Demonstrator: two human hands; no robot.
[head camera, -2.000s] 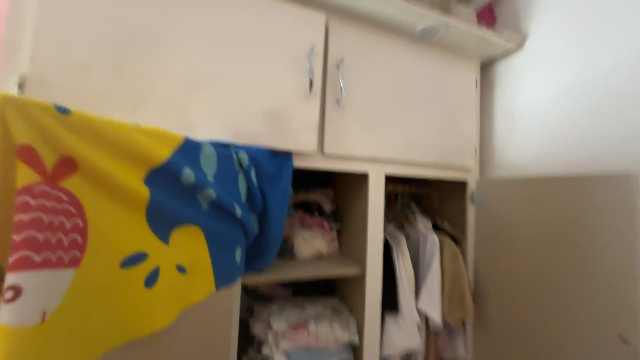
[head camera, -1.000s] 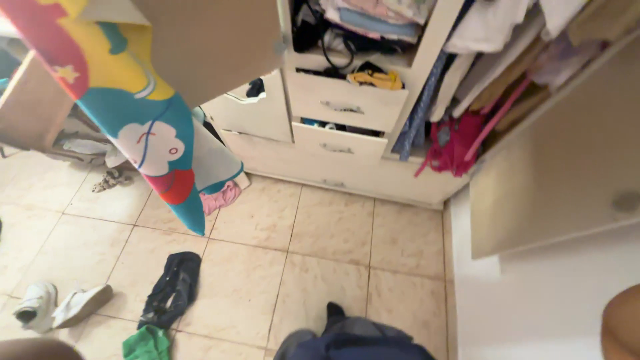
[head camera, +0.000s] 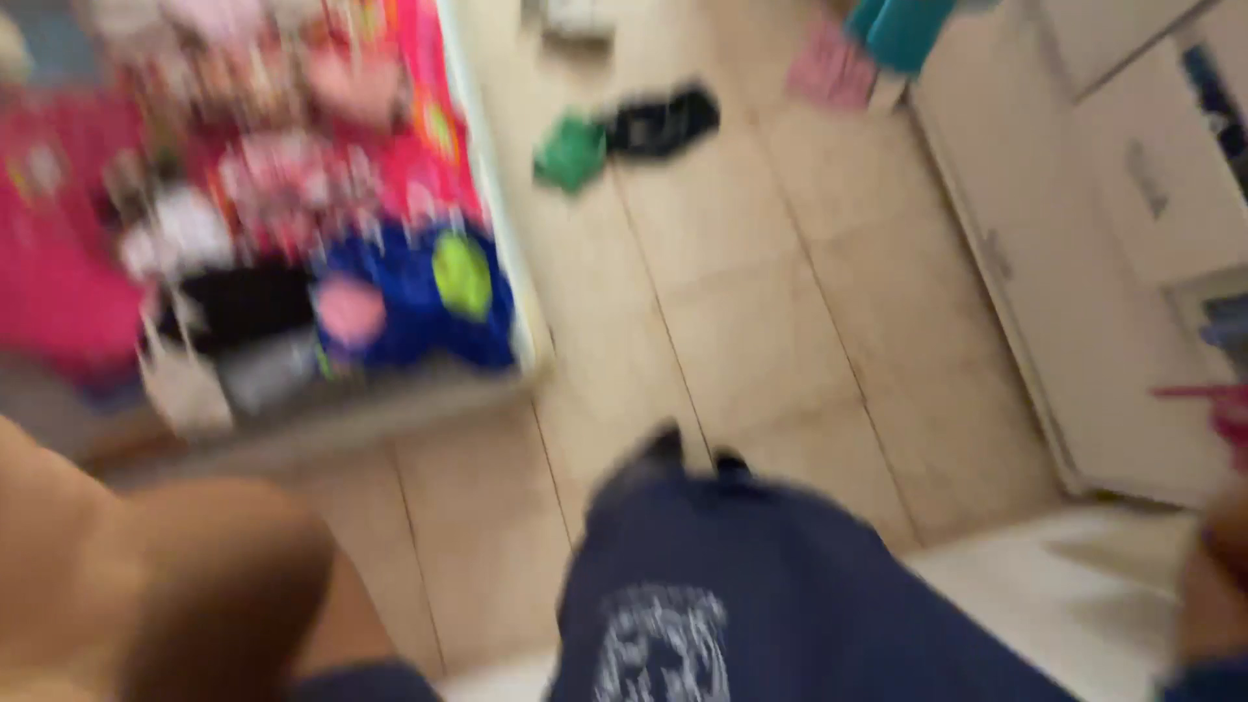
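The view is blurred. At the lower left is a bare bent arm (head camera: 234, 565), and part of the other bare arm (head camera: 1214, 575) shows at the right edge; neither hand can be made out. My navy garment (head camera: 780, 585) with a white print fills the lower middle, and dark tips of my feet (head camera: 673, 448) show beyond it. Nearest the left arm lies a pile of clothes (head camera: 292, 185) in pink, white and black on a bed. A shiny blue cloth (head camera: 419, 322) with pink and lime patches is at its corner.
A green cloth (head camera: 572, 153) and a dark garment (head camera: 668, 122) lie on the tiled floor (head camera: 760, 322). White drawers (head camera: 1053, 273) stand on the right, one partly pulled out. Teal cloth (head camera: 902, 34) hangs near the top, beside a pink cloth (head camera: 834, 63).
The view has swung from the wardrobe down to the floor and over to the bed. The patterned cloth seen at the left earlier is now mostly out of view.
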